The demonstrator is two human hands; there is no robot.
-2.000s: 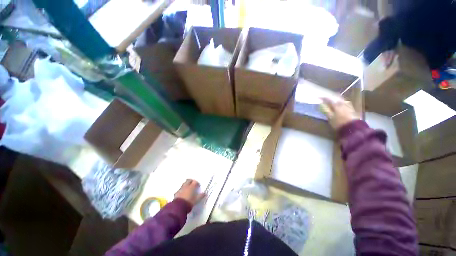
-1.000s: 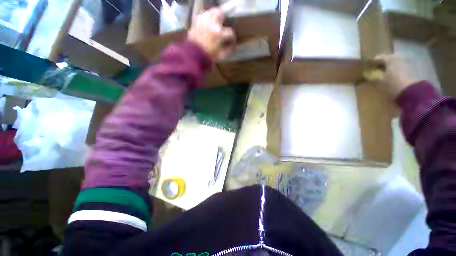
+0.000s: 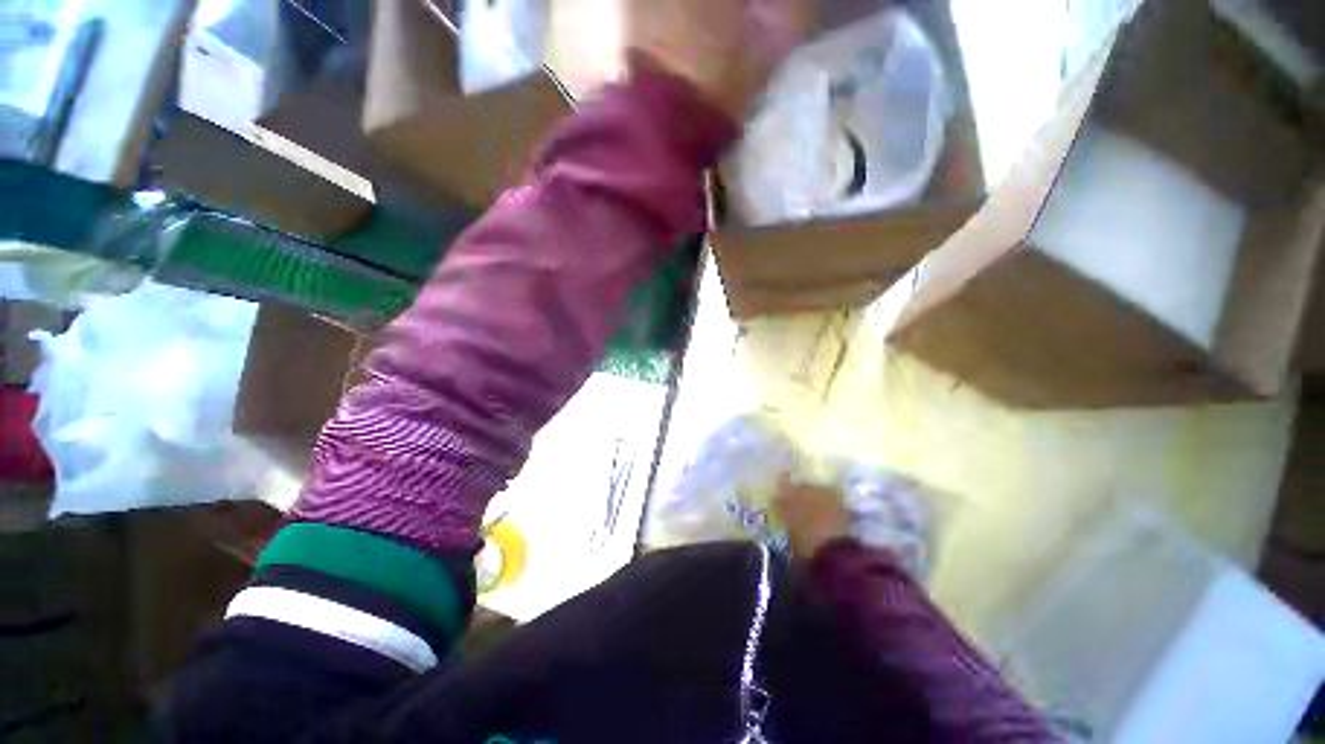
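Note:
My left hand (image 3: 661, 37) is blurred and partly cut off by the top edge, beside an open carton (image 3: 850, 262). A clear liner bag (image 3: 894, 109) stands inside that carton, with a small dark curved mark showing in it. My right hand (image 3: 811, 512) is low in front of my body, at clear poly bags of goods (image 3: 884, 509) on the pale bench (image 3: 1104, 465). Whether either hand grips something cannot be told. Another open carton (image 3: 1068, 342) stands tilted in view at the right, with a white sheet (image 3: 1141, 233) inside.
A yellow tape roll (image 3: 501, 555) lies left of my body, beside my left sleeve. A green rail (image 3: 284, 269) crosses at the left, with white crumpled material (image 3: 138, 400) below it. More cartons (image 3: 451, 124) stand at the upper left. A white sheet (image 3: 1235, 654) lies at the lower right.
My right hand has moved from the carton edge down to the poly bags. The carton with the liner bag now stands at centre, and the white-lined cartons appear farther right. My left hand has shifted right.

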